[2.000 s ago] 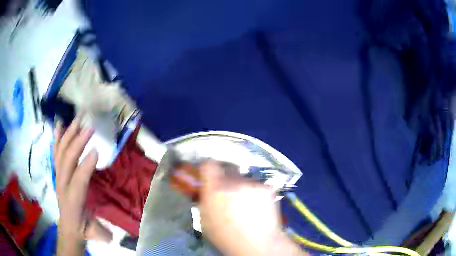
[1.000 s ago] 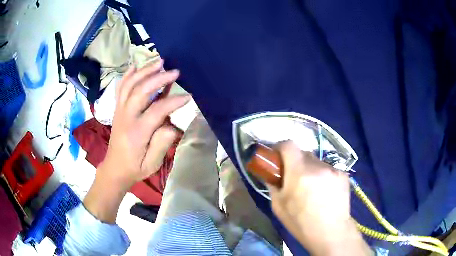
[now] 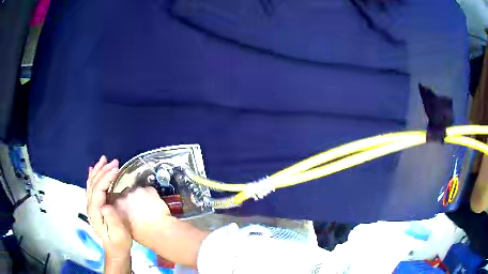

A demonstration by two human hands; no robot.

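A dark navy garment panel (image 3: 241,88) lies flat on the blue table cover (image 3: 61,123), with long dark seam ridges running across it. The silver steam iron (image 3: 184,155) stands at the panel's lower left, over the table's near edge. My right hand (image 3: 147,211) is shut on its brown-orange handle, partly hidden by the hand. My left hand (image 3: 109,214) is upright beside my right hand and the iron's left side, fingers extended and thumb apart. I see nothing in it; its palm side is partly hidden.
Yellow hoses (image 3: 342,152) run from the iron across the panel to the right edge, wrapped by a dark cloth strip (image 3: 439,109). Snips with red-orange and yellow loops (image 3: 450,191) lie at the table's right. Pink cloth (image 3: 40,12) shows at upper left.
The view has swung, so the seams now run sideways. The iron, still in my right hand, appears farther left and turned. My left hand is now close beside my right hand.
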